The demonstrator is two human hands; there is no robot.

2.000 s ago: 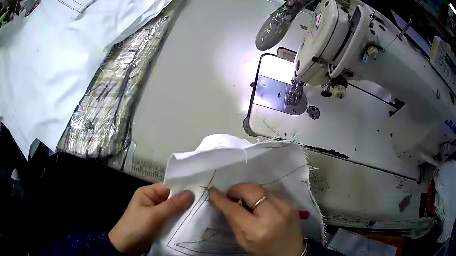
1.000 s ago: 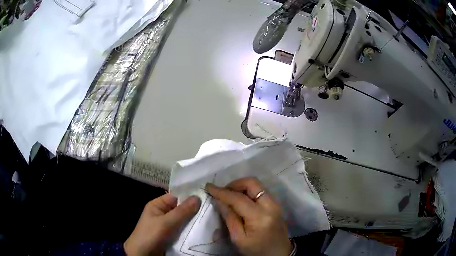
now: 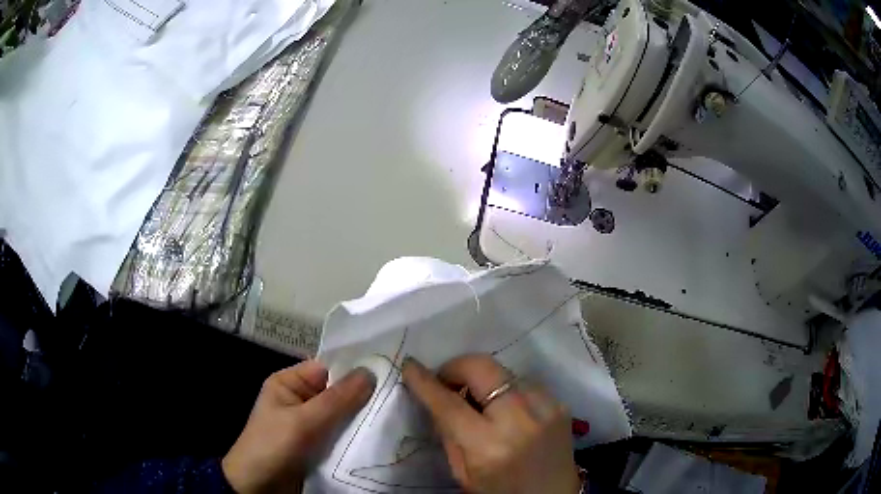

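Note:
A white garment panel [image 3: 454, 314] with thin dark stitching lines and a frayed right edge lies over the table's front edge. My left hand [image 3: 295, 420] pinches the panel's left part between thumb and fingers. My right hand [image 3: 502, 415], with a ring, has its index fingertip on the stitching close to my left thumb. A small red tip [image 3: 580, 426] shows beside my right hand; the rest of that item is hidden in the fingers. Loose threads show at the panel's top edge.
A white sewing machine [image 3: 618, 87] stands at the upper right over its lit needle plate [image 3: 522, 183]. A grey oval lamp-like part [image 3: 526, 63] hangs left of its head. Another white garment piece [image 3: 87, 145] lies at the left over a plastic-wrapped plaid strip [image 3: 208, 193].
The panel and both hands first shifted a little, then moved back up and left. The red tip was hidden one second ago and shows again now.

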